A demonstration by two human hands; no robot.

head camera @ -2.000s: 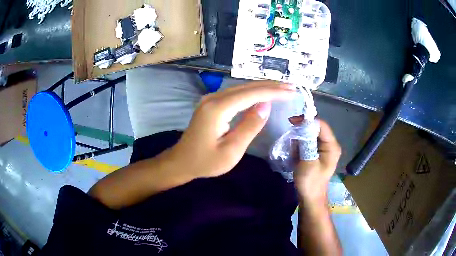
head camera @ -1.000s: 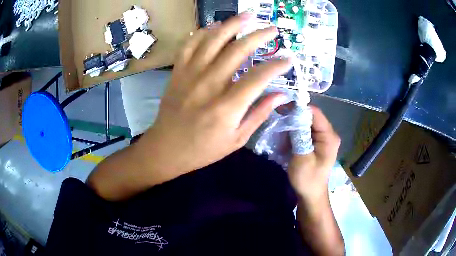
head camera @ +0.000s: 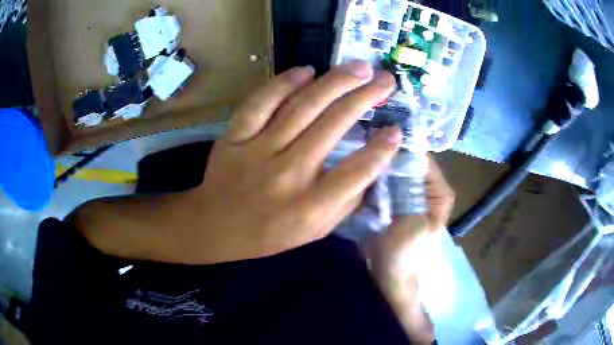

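Note:
An open white socket housing [head camera: 464, 81] lies tilted at the bench's near edge, with a green circuit board [head camera: 416, 57] inside. My left hand [head camera: 283, 162] reaches over its lower left part. The fingertips are inside the shell near a dark part, and the thumb is at the near edge. Whether the fingers pinch anything is hidden. My right hand [head camera: 437, 199], partly blurred and covered, is closed around the clear-bagged cord [head camera: 407, 185] just below the housing.
A cardboard tray [head camera: 222, 111] at upper left holds several black-and-white modules [head camera: 128, 57]. A long black shaft with a white head [head camera: 505, 178] lies at right. A blue stool [head camera: 23, 158] is at left. A carton and clear plastic [head camera: 565, 283] are at lower right.
The view has shifted and turned. My left hand came up from beside the cord onto the housing, and its fingertips are now over the inside. The housing looks more tilted. My right hand stays around the cord.

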